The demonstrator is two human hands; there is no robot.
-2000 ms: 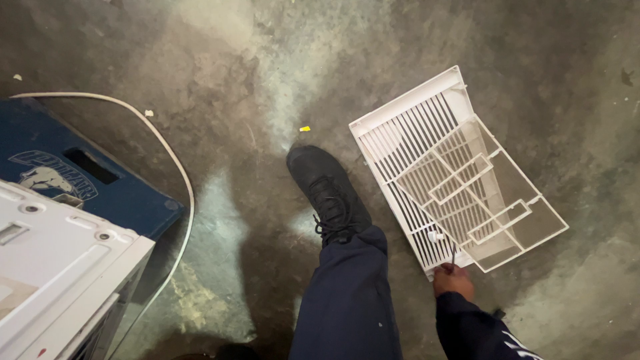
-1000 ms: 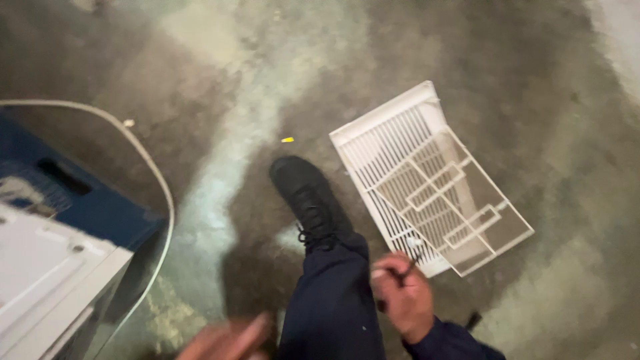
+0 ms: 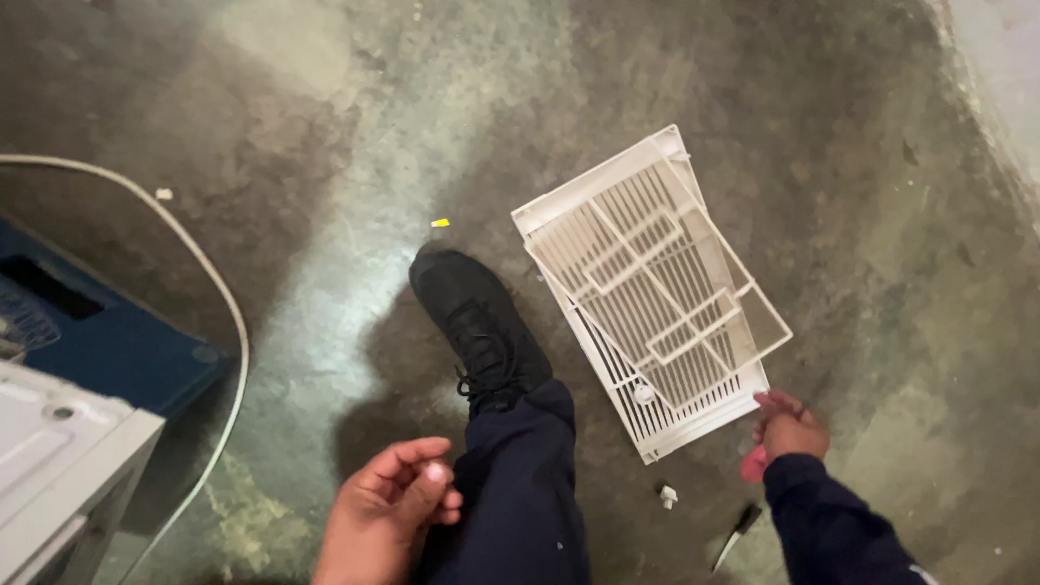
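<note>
A white louvred plastic grille (image 3: 707, 406) lies on the floor right of centre, with a white-framed mesh filter (image 3: 772, 313) askew on top. My right hand (image 3: 788, 426) pinches the grille's lower right corner at the fingertips; a pinkish-red object (image 3: 754, 465) shows beside that hand, partly hidden. My left hand (image 3: 398, 504) is loosely curled above the floor by my trouser leg, with nothing visible in it. Below the grille are a small white plastic piece (image 3: 668, 496) and a slim tool with a black handle and pale shaft (image 3: 737, 535).
My black laced shoe (image 3: 479, 325) stands left of the grille. A small yellow piece (image 3: 440, 223) lies beyond its toe. At left are a blue box (image 3: 122, 325), a white metal casing (image 3: 73, 455) and a curved pale cable (image 3: 231, 309).
The mesh filter now overlaps more of the grille. My right hand has moved right to the grille's corner, and the dark thing it held is no longer in its fingers. My left hand has come further into view.
</note>
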